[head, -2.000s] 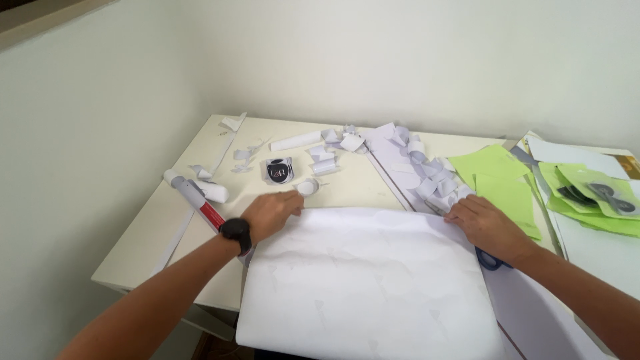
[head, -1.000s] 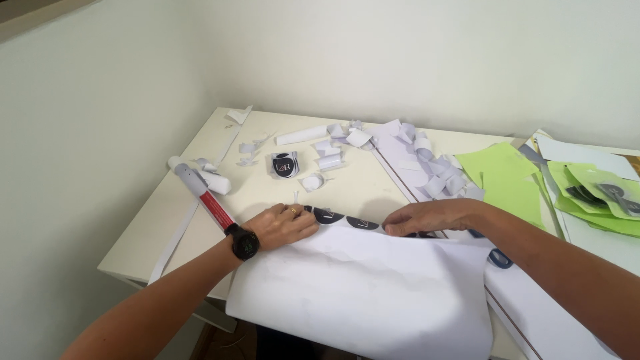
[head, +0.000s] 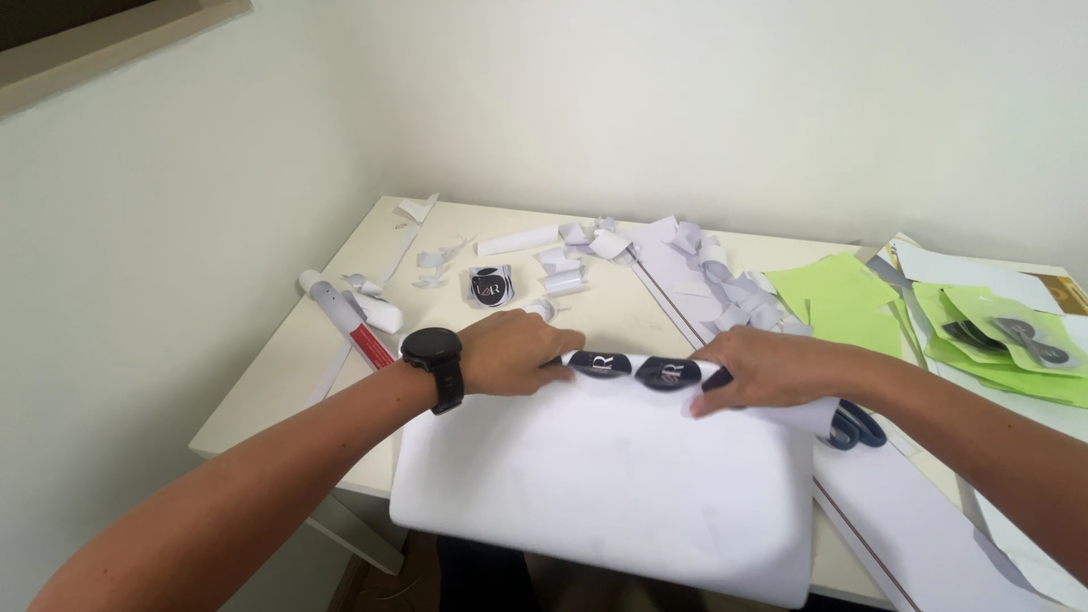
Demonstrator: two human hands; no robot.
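Observation:
A large white sheet point(head: 603, 484) lies face down over the table's front edge and hangs past it. Its far edge is curled over, so black round printed stickers point(head: 667, 372) bearing writing show along the roll. My left hand point(head: 514, 353) grips the curled edge at its left part, a black watch on the wrist. My right hand point(head: 756, 370) pinches the same edge farther right, thumb below and fingers on top. Just right of the sheet, the dark blue handles of what look like scissors point(head: 857, 425) stick out; their blades are hidden.
Curled paper scraps point(head: 714, 263) are scattered over the back of the white table point(head: 280, 387). A stack of round stickers point(head: 491, 287) stands left of centre. A white and red tube point(head: 348, 319) lies at left. Green sheets point(head: 837, 302) and clear packets with black pieces point(head: 1033, 336) lie at right.
Two seconds ago the sheet's far edge showed only white; now it is curled with the printed stickers visible. My hands have come closer together along that edge.

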